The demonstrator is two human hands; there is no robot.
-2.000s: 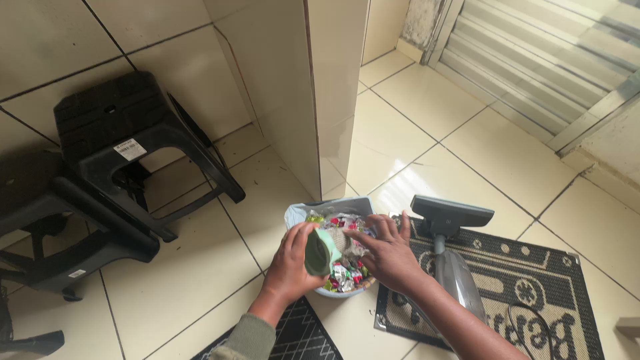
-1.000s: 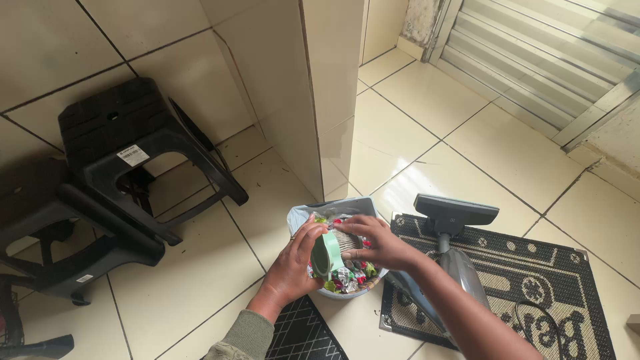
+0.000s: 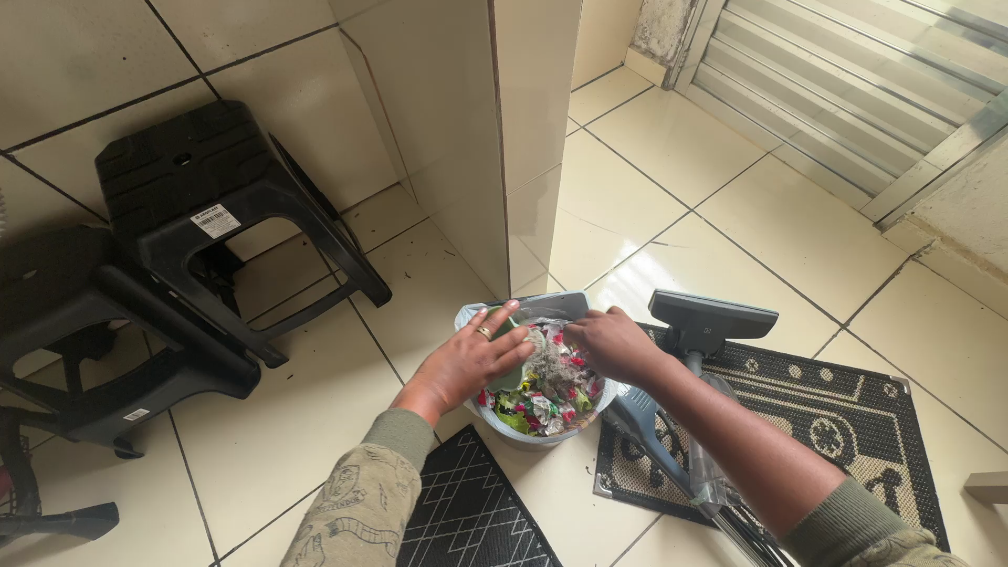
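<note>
A small lined trash bin point(image 3: 529, 437) on the floor is filled with crumpled wrappers, green leaves and a clump of grey dust point(image 3: 561, 372). My left hand point(image 3: 472, 358), with a ring on one finger, holds a pale green cup-like part point(image 3: 508, 378) tilted inside the left of the bin. My right hand point(image 3: 618, 342) is at the bin's right rim with its fingers curled; whether it grips something, such as the liner or dust, is hidden. A stick vacuum cleaner point(image 3: 709, 319) lies just right of the bin.
Black plastic stools point(image 3: 189, 165) stand on the left. A tiled pillar point(image 3: 528, 157) rises right behind the bin. A patterned doormat point(image 3: 827, 417) lies under the vacuum, and a black mat point(image 3: 472, 504) in front of the bin. A metal slatted door point(image 3: 835, 94) is at the upper right.
The right hand has moved away from the green part to the bin's right rim. A grey dust clump now shows on top of the trash. The left hand has tilted the green part over.
</note>
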